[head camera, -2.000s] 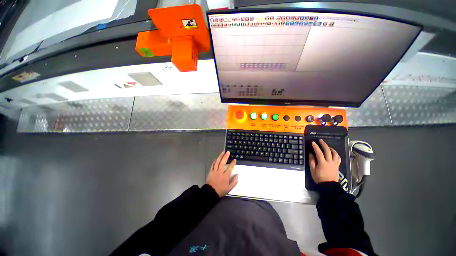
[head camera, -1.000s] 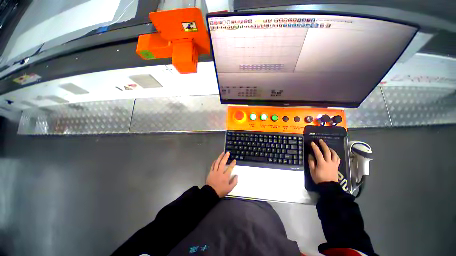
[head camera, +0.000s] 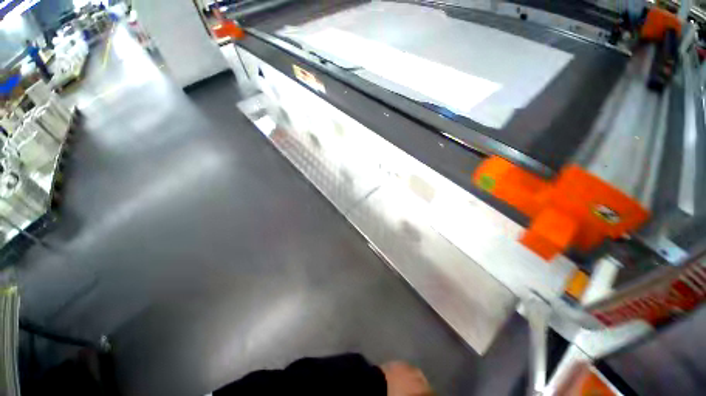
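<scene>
The view is turned toward the cutting bed (head camera: 557, 128), where a grey fabric lay (head camera: 464, 58) with a bright white band lies flat. One hand, by its sleeve my left hand (head camera: 408, 380), shows at the bottom edge, blurred and cut off; its fingers and anything in them are hidden. My right hand is out of the picture. The keyboard, mouse and mouse pad are not visible.
An orange housing (head camera: 569, 209) stands at the bed's near corner. A tread-plate step (head camera: 418, 263) runs along the white machine side. Grey floor (head camera: 193, 232) lies left. Tables with pale piles (head camera: 35, 147) and a distant person (head camera: 35, 60) are far left.
The view has swung left, away from the monitor and console, to the bed and floor. My left hand now shows only at the bottom edge; my right hand has left the picture.
</scene>
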